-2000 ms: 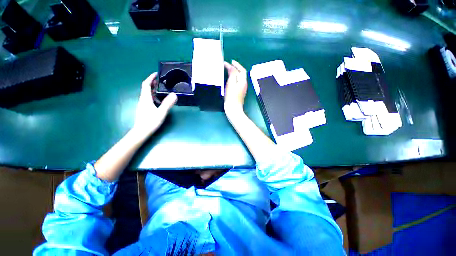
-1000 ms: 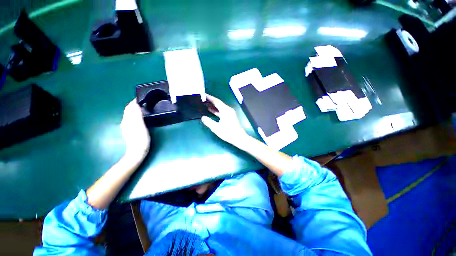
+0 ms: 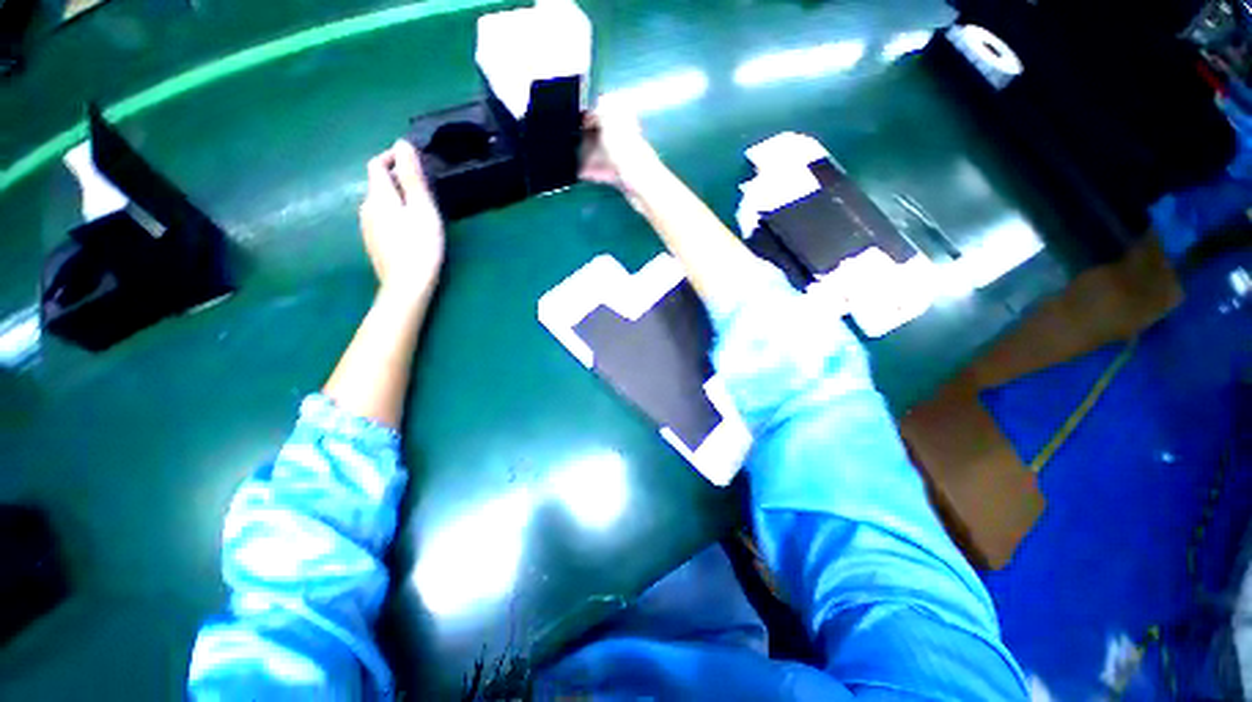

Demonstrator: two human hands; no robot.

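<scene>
A black box with a round recess (image 3: 474, 162) sits on the green bench near its far side, its white-faced lid standing up at its right end. My left hand (image 3: 402, 220) lies against the box's left end. My right hand (image 3: 612, 146) lies against its right end, beside the lid; some of its fingertips are hidden or blurred. The box is held between both hands. A flat black and white carton blank (image 3: 643, 350) lies nearer me, partly covered by my right sleeve.
Another open black box (image 3: 137, 274) with a raised lid stands at the left. A second stack of blanks (image 3: 835, 226) lies to the right. A white ring (image 3: 986, 51) on a dark holder is at the far right. A brown carton (image 3: 982, 473) is below the bench edge.
Both hands have moved the box away from me to the far side of the bench. The view has turned and shifted, so the blanks appear further left.
</scene>
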